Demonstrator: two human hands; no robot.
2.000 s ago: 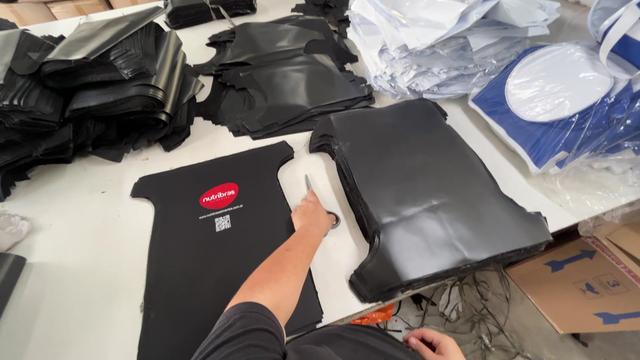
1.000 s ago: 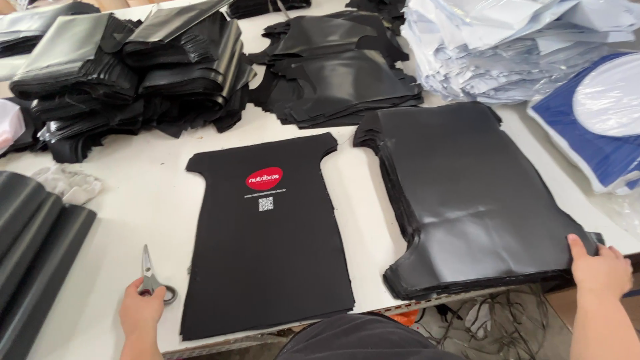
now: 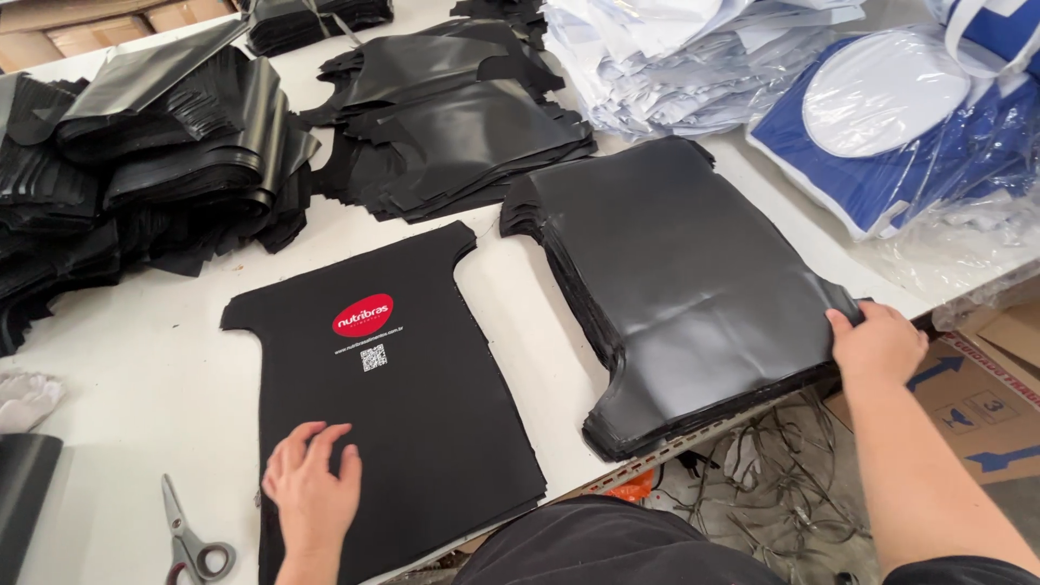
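A stack of black cut panels with a red printed logo and a code point(image 3: 390, 406) lies on the white table. Over its lower left part is my left hand point(image 3: 313, 479), fingers spread and holding nothing. To the right sits a thicker stack of glossy black cut sheets point(image 3: 691, 276). My right hand point(image 3: 877, 341) grips that stack's near right corner, thumb on top; how many sheets it holds cannot be told. Grey-handled scissors point(image 3: 191, 536) lie on the table left of the printed stack, touched by neither hand.
Folded black sheets point(image 3: 179, 138) are heaped at the back left, more black cut pieces point(image 3: 463, 114) at the back middle. White sheets point(image 3: 674, 65) and a plastic-wrapped blue and white item point(image 3: 886, 106) stand back right. A cardboard box point(image 3: 975, 406) and tangled strips point(image 3: 756, 479) lie below the table edge.
My left hand has let go of the scissors and moved right, over the printed stack. My right hand remains at the glossy stack's corner. Two seconds ago, a hand held the scissors between the stacks.
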